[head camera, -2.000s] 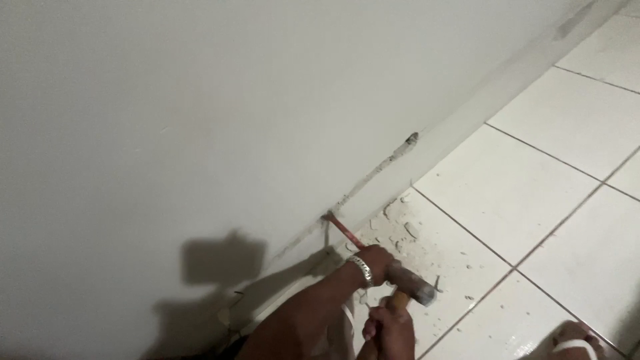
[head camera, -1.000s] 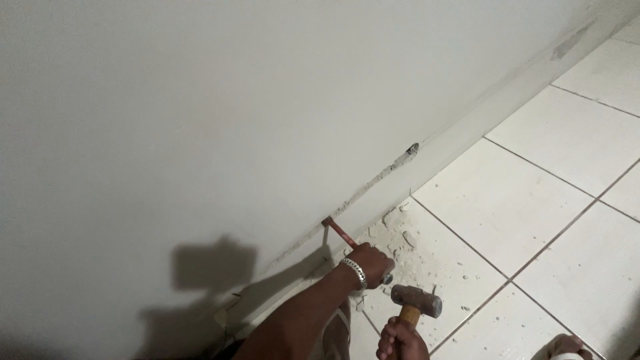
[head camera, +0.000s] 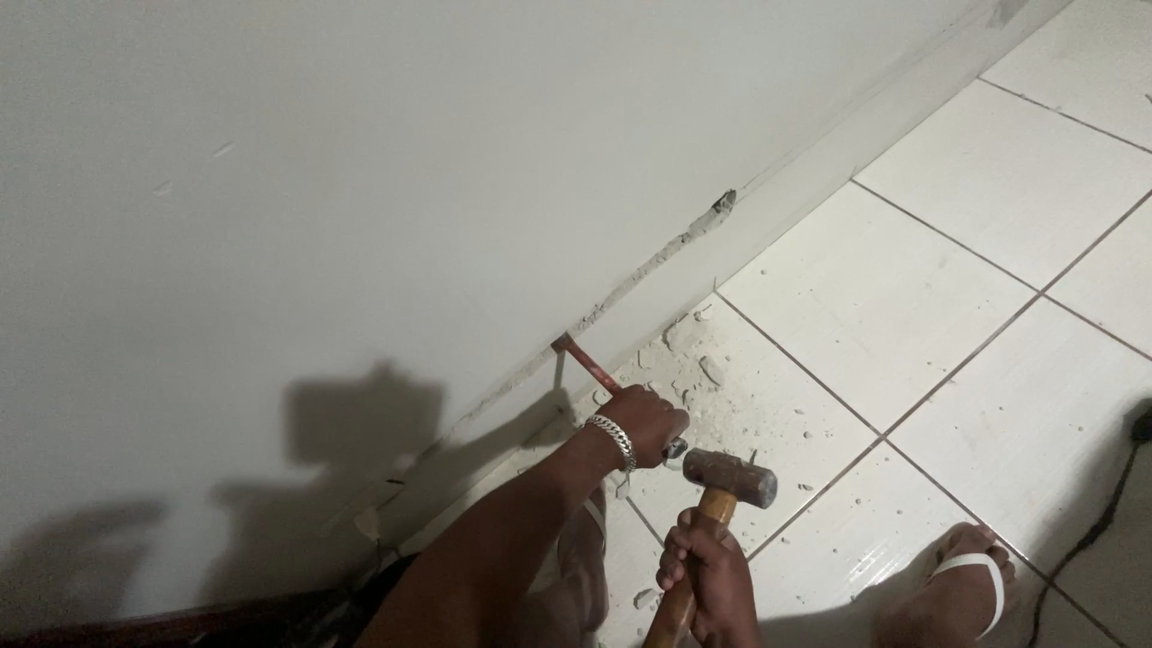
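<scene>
My left hand (head camera: 641, 421), with a metal chain bracelet at the wrist, is closed around a red cold chisel (head camera: 591, 364). The chisel's tip meets the wall low down, at the lower end of a rough chipped groove (head camera: 661, 256), and its struck end sticks out of my fist. Just to the right, my right hand (head camera: 706, 567) grips the wooden handle of a club hammer (head camera: 731, 477). The steel head is close to the chisel's struck end, with a small gap between them in this view.
Plaster chips and dust (head camera: 706, 369) lie on the white floor tiles (head camera: 927, 261) along the wall base. A sandalled foot (head camera: 972, 576) rests at lower right, another beneath my left arm. A black cable (head camera: 1093, 531) runs down the right edge. Shadows fall on the painted wall (head camera: 360, 180).
The hammer, blurred close against my left hand two seconds ago, has drawn back from it. My left hand still holds the chisel at the groove's lower end.
</scene>
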